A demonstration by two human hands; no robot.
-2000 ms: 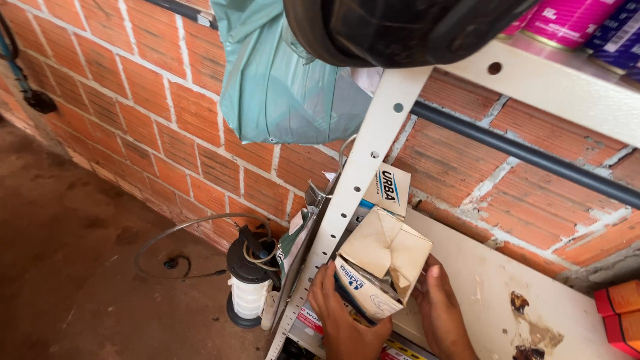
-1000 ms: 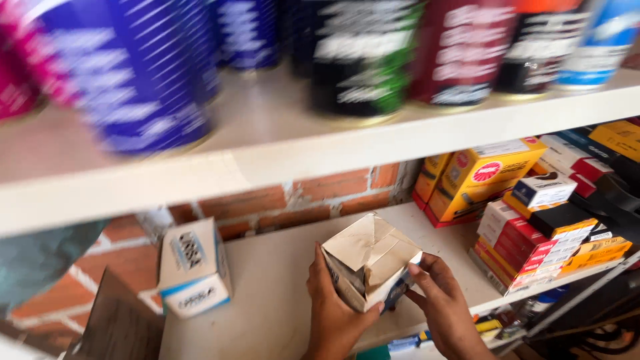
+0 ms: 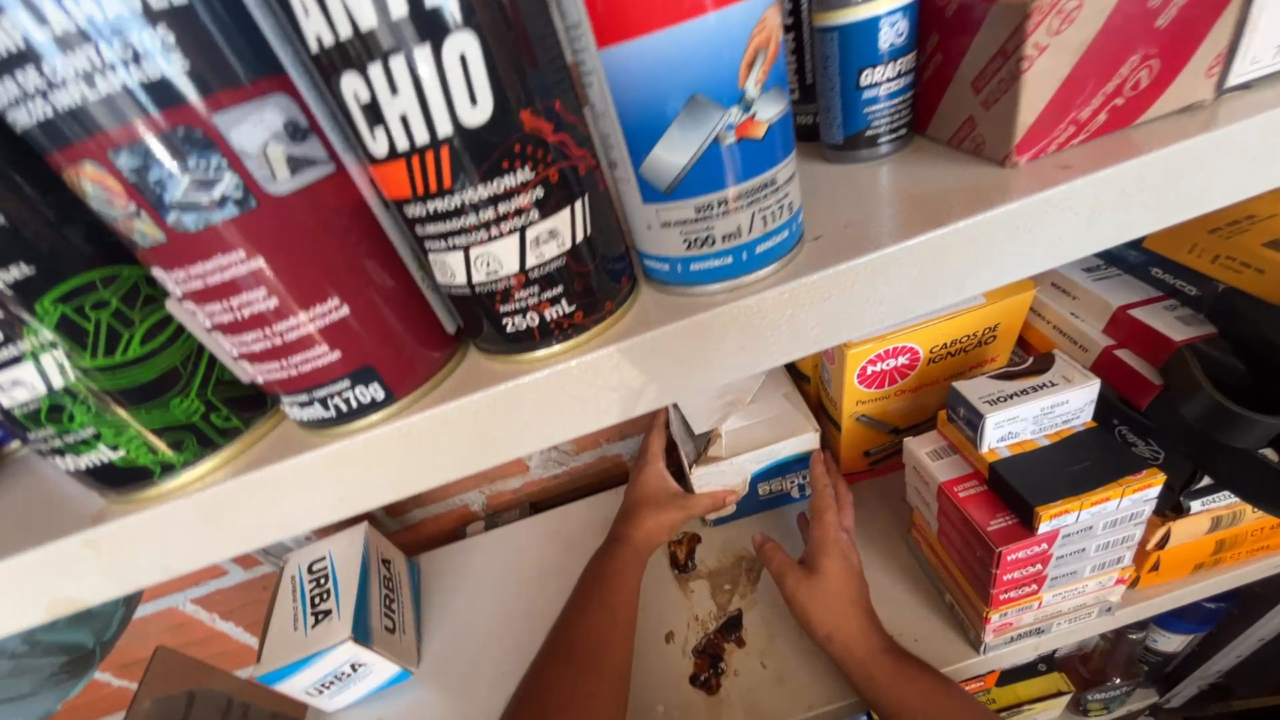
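A worn white and blue cardboard box (image 3: 755,465) stands near the back of the lower metal shelf, beside a yellow NGK box (image 3: 925,370). My left hand (image 3: 665,490) grips its left side, thumb across the lower front, by a raised flap. My right hand (image 3: 825,550) lies against the box's right front edge with its fingers extended; whether it presses on the box is hard to tell. Dark brown sticky residue (image 3: 715,650) marks the shelf surface in front of the box, between my forearms.
The upper shelf edge (image 3: 640,370) crosses above my hands, holding several spray cans (image 3: 480,180) and a red and tan carton (image 3: 1070,70). An URBA box (image 3: 345,615) sits at the left of the lower shelf. Stacked small boxes (image 3: 1030,530) stand at the right.
The worn box, held between both hands a second ago, has moved back on the lower shelf, next to the yellow box. My right hand's fingers have straightened. The view has shifted strongly to the right.
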